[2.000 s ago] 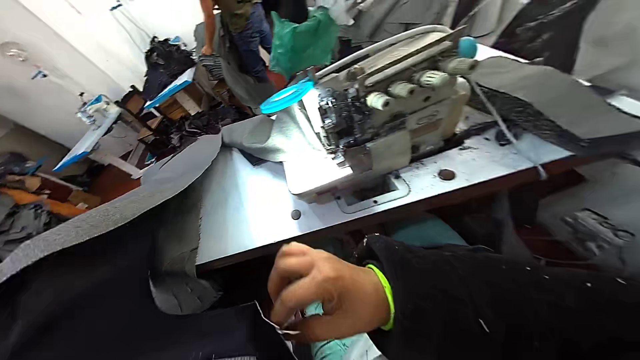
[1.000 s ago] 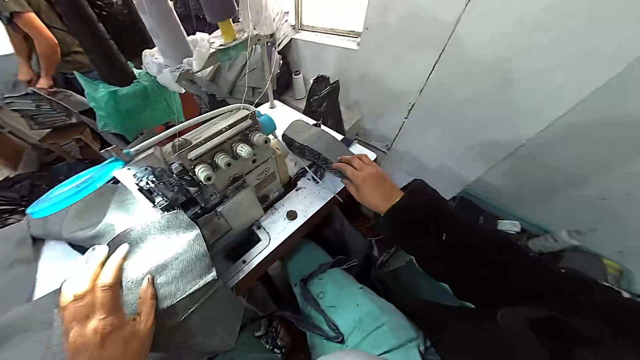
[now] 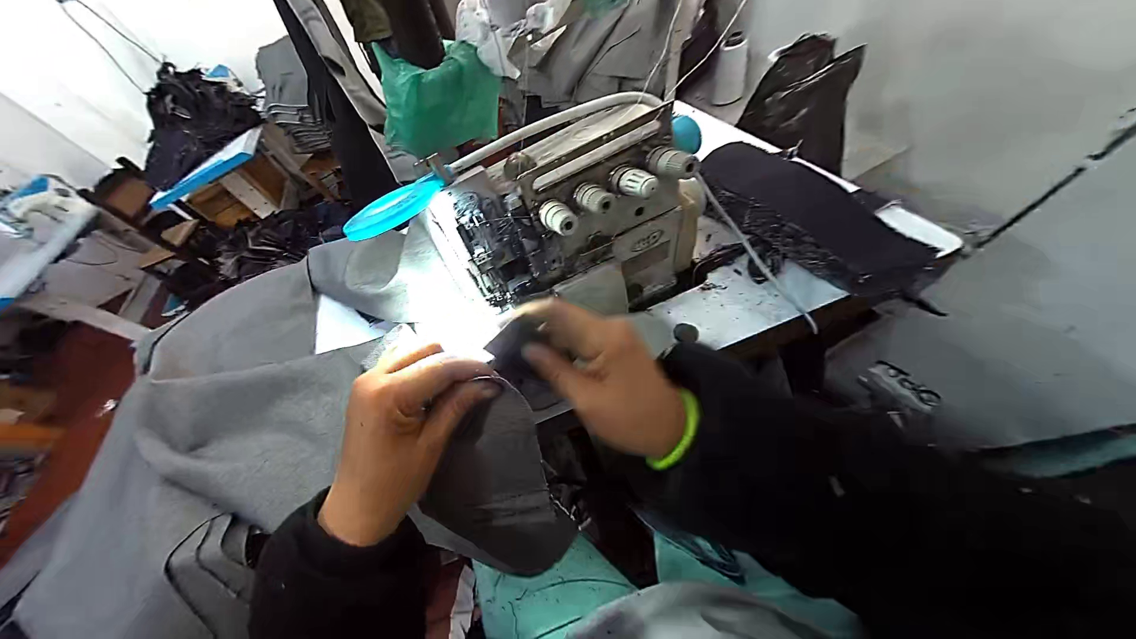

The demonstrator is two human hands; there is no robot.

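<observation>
Just in front of an overlock sewing machine (image 3: 586,195), my left hand (image 3: 408,426) pinches the upper edge of a dark grey fabric piece (image 3: 497,470) between thumb and fingers. The piece hangs down over the table's front edge. Close by on the right, my right hand (image 3: 608,373), with a bright green band at the wrist, grips a small dark fabric piece (image 3: 513,342); it is slightly blurred. Strong light falls on the machine's needle area, just beyond both hands. A large light grey fabric (image 3: 257,426) spreads left of my left hand and runs up beside the machine.
A blue ring-shaped disc (image 3: 393,209) sticks out at the machine's left. Dark fabric pieces (image 3: 816,204) lie on the table to its right, near a white hose. Behind are a green plastic bag (image 3: 439,98) and a thread cone (image 3: 730,69). Another work table (image 3: 209,164) stands at left.
My right hand has come from the fabric stack right of the machine to its front, now with a small dark piece. My left hand has gone from lying on grey fabric to pinching an edge. The view has swung left.
</observation>
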